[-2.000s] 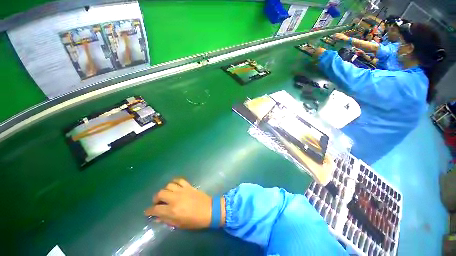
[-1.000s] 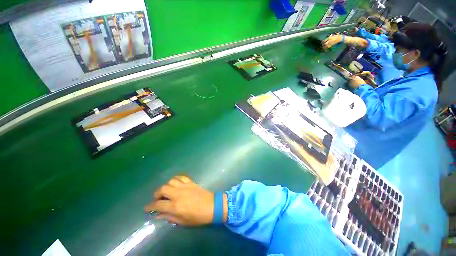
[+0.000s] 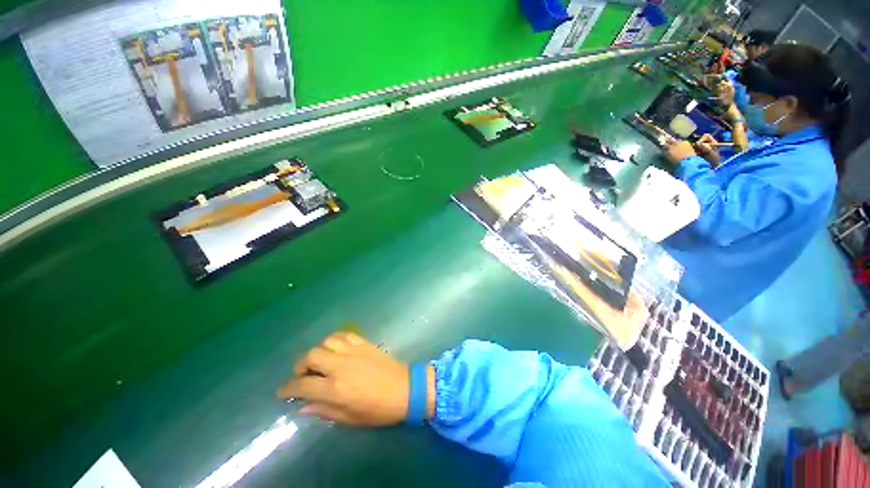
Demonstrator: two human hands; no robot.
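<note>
My right hand (image 3: pixel 351 381), bare with a blue wrist band, rests on the dark-green bench at lower centre, fingers curled and pointing left. Whether it holds something under the fingers cannot be told; the tweezers do not show. My left hand is out of the picture. An open tablet unit (image 3: pixel 229 238) lies flat beyond my hand to the upper left, with an orange ribbon cable and a board at its right end. A second tablet unit (image 3: pixel 490 121) lies farther along the bench. Neither is touched by my hand.
Stacked tablet parts (image 3: pixel 603 255) with clear film lie right of centre. A white parts tray (image 3: pixel 704 381) is at lower right. A person in a blue smock (image 3: pixel 763 205) works at the right. An instruction sheet (image 3: pixel 86 81) hangs on the green wall. A white sheet corner (image 3: pixel 107 472) shows bottom left.
Both tablet units have shifted a little to the right and away along the bench. My right hand has barely moved. The other person's hands have moved over a unit.
</note>
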